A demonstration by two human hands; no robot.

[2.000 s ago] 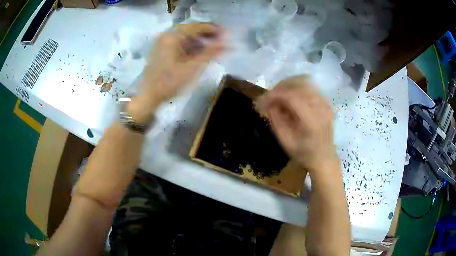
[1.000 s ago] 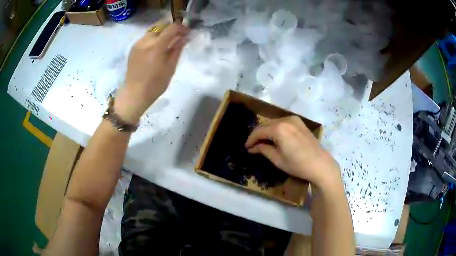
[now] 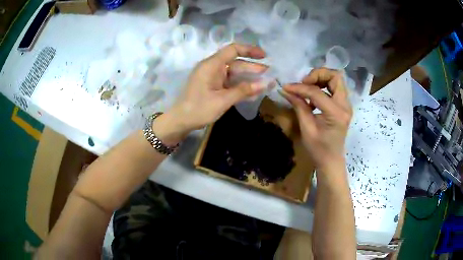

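My left hand (image 3: 216,86), bare with a wristwatch, holds a translucent cup (image 3: 249,107) above the parts tray. My right hand (image 3: 322,109) is bare, its thumb and finger pinched on a tiny dark part (image 3: 278,84) at the cup's edge. The shallow brown cardboard parts tray (image 3: 254,188) lies below both hands near the table's front edge. A heap of small black parts (image 3: 259,147) fills its left and middle. More translucent cups (image 3: 337,57) lie in a loose pile behind my hands.
A large carton (image 3: 419,40) stands at the far right of the white table (image 3: 66,122). A phone (image 3: 36,26) and a small cardboard tray (image 3: 75,6) are at the far left. Black specks are scattered at the right. An open carton (image 3: 40,177) stands on the floor at left.
My left hand has come from the far left to above the tray and now holds a cup. My right hand has risen out of the tray to meet it.
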